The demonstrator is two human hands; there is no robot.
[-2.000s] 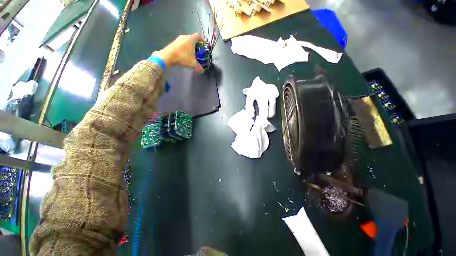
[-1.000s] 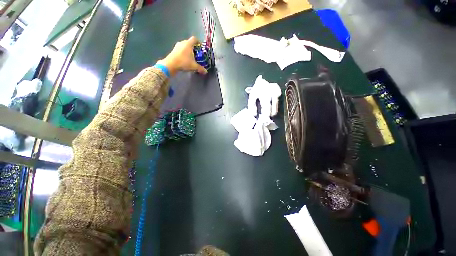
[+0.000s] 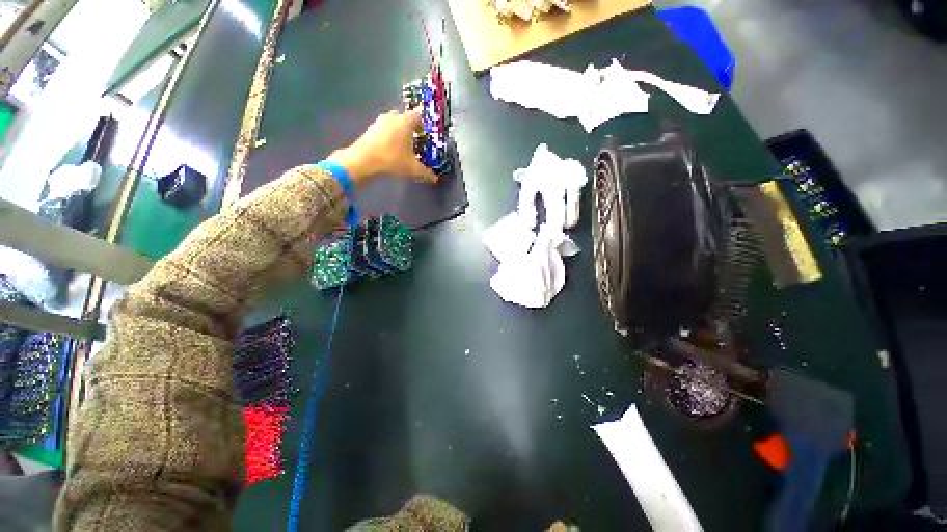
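My left hand (image 3: 393, 149), bare with a blue wrist strap, reaches to the black mat (image 3: 421, 208) at the upper middle. Its fingers are against a standing row of circuit boards (image 3: 433, 125) with blue parts and red and black wires pointing up and away. Whether the fingers grip the boards is hard to tell. Another group of green boards (image 3: 363, 253) stands beside the near edge of the mat. My right hand (image 3: 562, 527) shows only as a fingertip at the bottom edge, near its sleeve; what it holds is hidden.
Black wires (image 3: 264, 358) and red wires (image 3: 264, 442) lie at the left. A round black fan (image 3: 665, 234), white cloths (image 3: 538, 229), a dish of silvery scraps (image 3: 698, 390), a soldering gun (image 3: 805, 447) and a white strip (image 3: 646, 468) are on the right.
My left hand has moved slightly nearer along the standing boards, and more of the row shows. The red and black wire bundles are uncovered. A fingertip of my right hand has appeared at the bottom.
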